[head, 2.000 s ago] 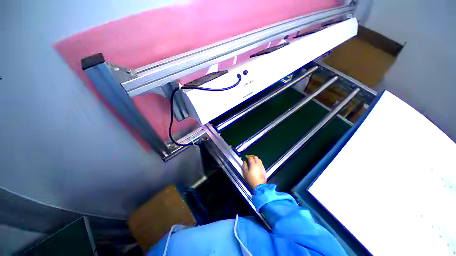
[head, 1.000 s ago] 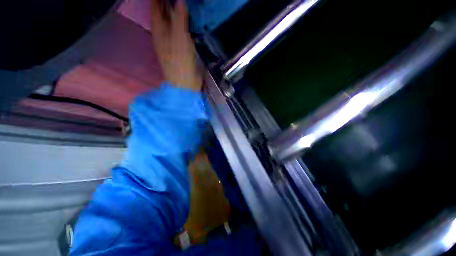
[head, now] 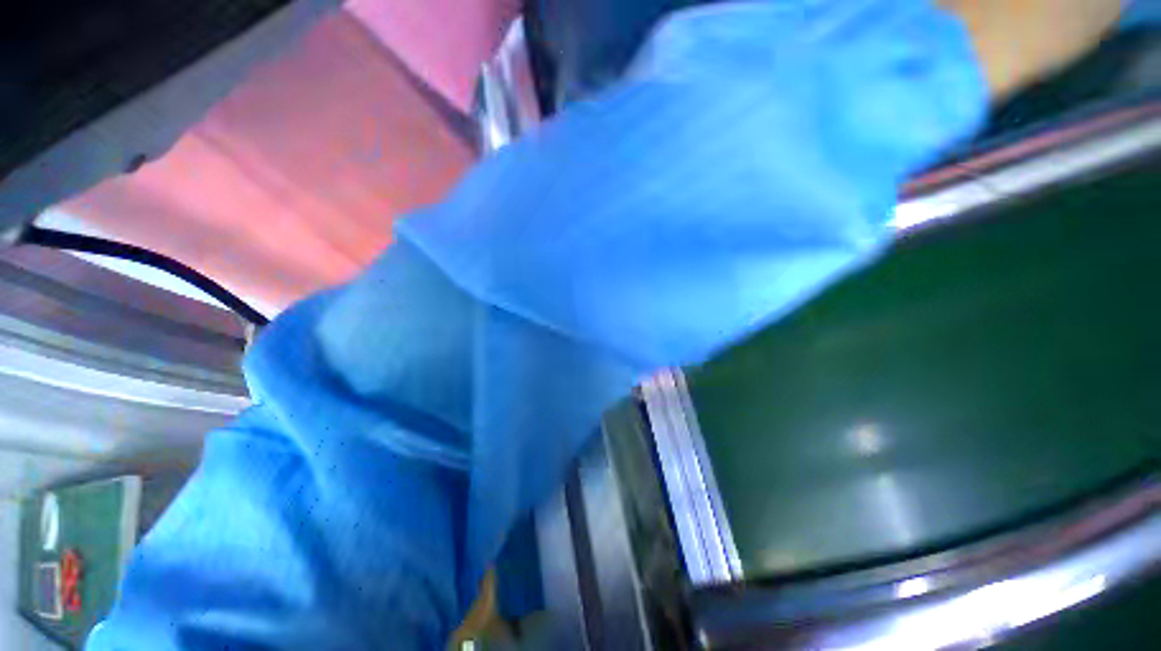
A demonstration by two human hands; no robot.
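My left hand [head: 1038, 41] is blurred and cut off by the top edge at the upper right. Its fingers are out of the picture, so whether it holds anything cannot be told. The blue sleeve [head: 713, 178] crosses from the lower left and hides part of the conveyor. The hand is above a shiny roller [head: 1019, 178]. Another shiny roller [head: 942, 617] lies at the lower right. A silver side rail [head: 694, 490] runs below the sleeve. My right hand is out of the picture.
A dark green surface [head: 929, 382] shows between the rollers. A pink panel [head: 280, 165] and a black cable [head: 147, 258] are at the upper left. A green surface with a red-handled item [head: 71, 579] is at the lower left.
My left hand has moved from the upper left, by the rail, to the upper right over the conveyor. The view has shifted too. The white panel seen two seconds ago is out of view.
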